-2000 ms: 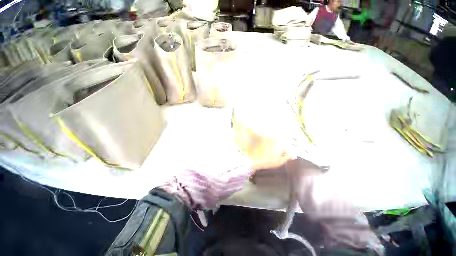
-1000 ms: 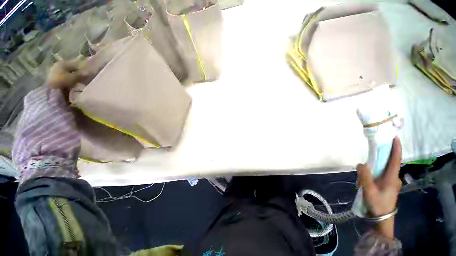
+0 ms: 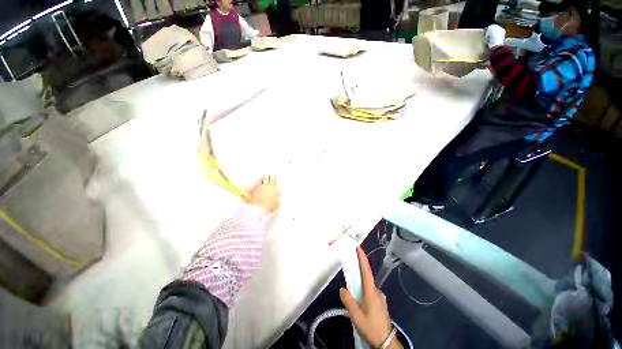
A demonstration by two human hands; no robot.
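Observation:
My left hand (image 3: pixel 266 193) is at the near corner of a flat bag stack with yellow edges (image 3: pixel 219 174). Glare washes out the stack's top, and I cannot tell if the fingers grip a piece. My right hand (image 3: pixel 370 310) is closed around the pale handle of a hand tool (image 3: pixel 350 267). The tool's white cloth-wrapped head is over the table's near edge and blurs into the glare. A grey-beige bag with a yellow strip (image 3: pixel 58 198) stands at the left, blurred.
A second yellow-edged stack (image 3: pixel 368 114) lies farther back on the white table (image 3: pixel 300 272). A pale blue bar (image 3: pixel 470 249) on a frame is at the right. A masked person (image 3: pixel 556 75) handles a bag (image 3: pixel 447 53) at the right; another person (image 3: pixel 225 28) is behind.
The view has swung right. My left hand has left the standing bag and is now at the flat stack's corner. My right hand still holds the tool, now nearer the stack.

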